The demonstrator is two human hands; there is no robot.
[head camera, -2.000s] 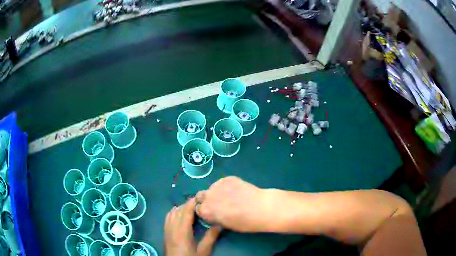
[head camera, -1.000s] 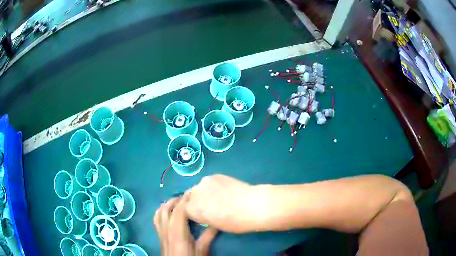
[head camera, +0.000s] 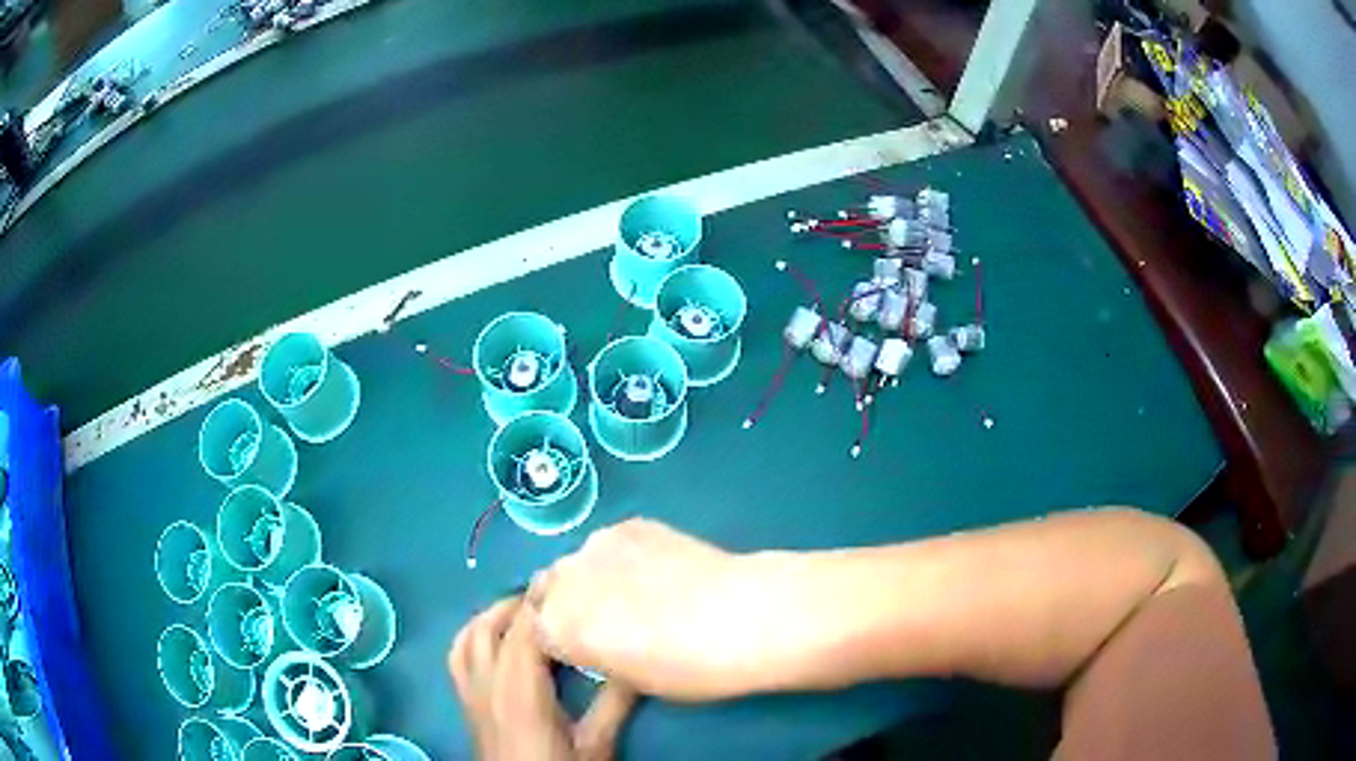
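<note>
My right hand [head camera: 632, 607] and my left hand [head camera: 513, 677] are close together at the bottom centre, closed around a fan housing [head camera: 589, 677]. Only a small teal bit of it shows between them; the fingertips and the housing's inside are hidden. Behind my hands stand several teal housings with motors, the nearest one [head camera: 541, 470] with a red lead hanging over its left side. At the right lies a heap of small silver-grey DC motors [head camera: 892, 305] with red and dark leads and tiny white connectors.
At the left stand several housings without visible motors [head camera: 310, 390], and one upturned housing [head camera: 310, 705] shows its pale spoked face. A blue bin [head camera: 45, 550] holds teal housings at the left edge. Beyond are a whitish rail [head camera: 491, 265], green conveyor [head camera: 491, 149] and pale post [head camera: 993, 67].
The view has shifted, so the housings and motors sit further left in the picture. My hands stay together at the same work, their grip nearly unchanged.
</note>
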